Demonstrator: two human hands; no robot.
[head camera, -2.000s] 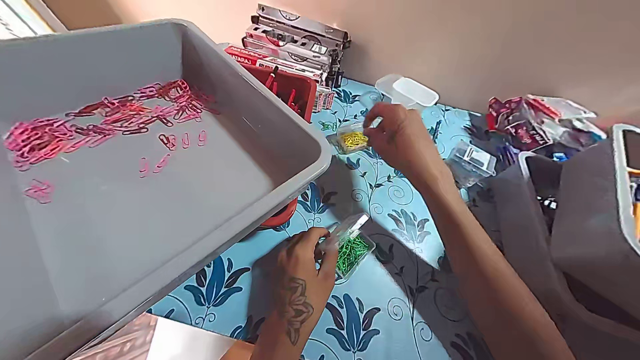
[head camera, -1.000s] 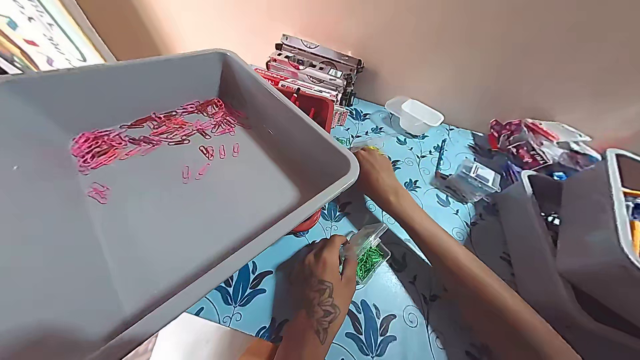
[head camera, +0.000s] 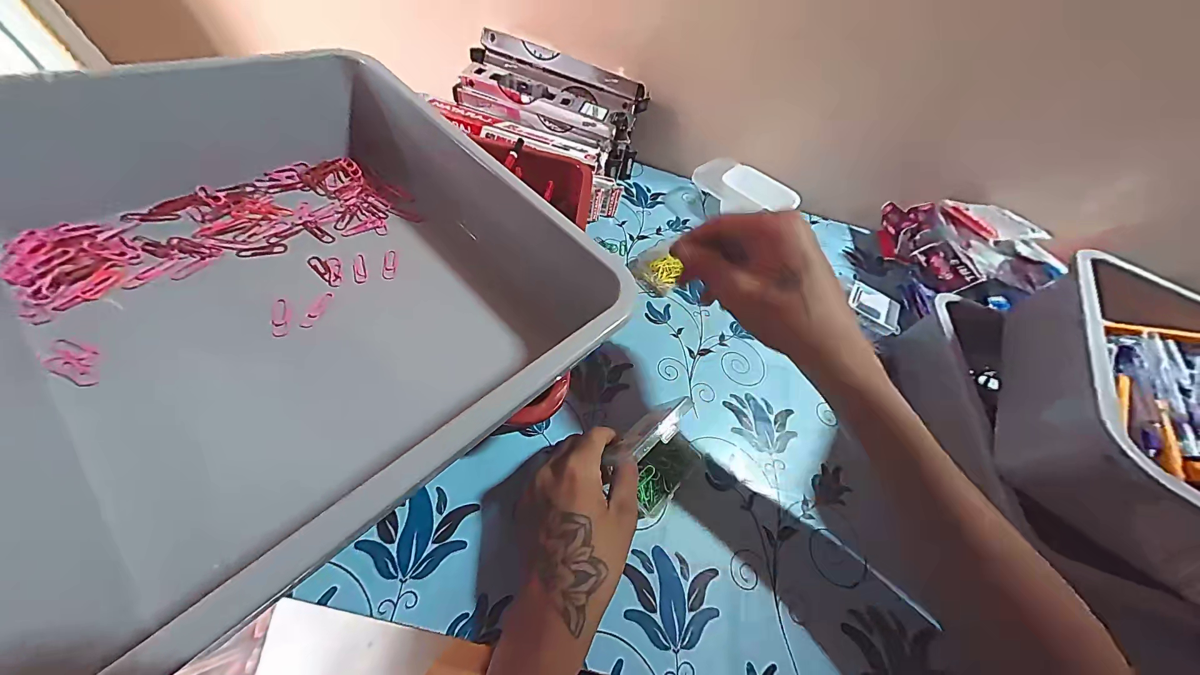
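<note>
My left hand (head camera: 577, 506) holds the raised clear lid (head camera: 656, 433) of a small plastic box, with green paper clips (head camera: 649, 489) inside it. Above and to the right, my right hand (head camera: 759, 272) is beside a small clear box of yellow paper clips (head camera: 664, 272); its fingertips are blurred, and whether they pinch anything cannot be seen. A large grey plastic tray (head camera: 525, 394) fills the left side, with pink and red paper clips (head camera: 206, 225) scattered on its floor.
Behind the tray are stacked boxes (head camera: 553, 94) and a red container (head camera: 553, 178). White plastic containers (head camera: 750, 187) lie near the wall. On the right stand grey bins (head camera: 1050, 403), a small clear case (head camera: 874, 307) and plastic packets (head camera: 956, 244). White paper (head camera: 337, 642) lies at the bottom.
My right hand was over the yellow clips a second ago and has lifted off them. My left hand stays at the lid of the green clips' box.
</note>
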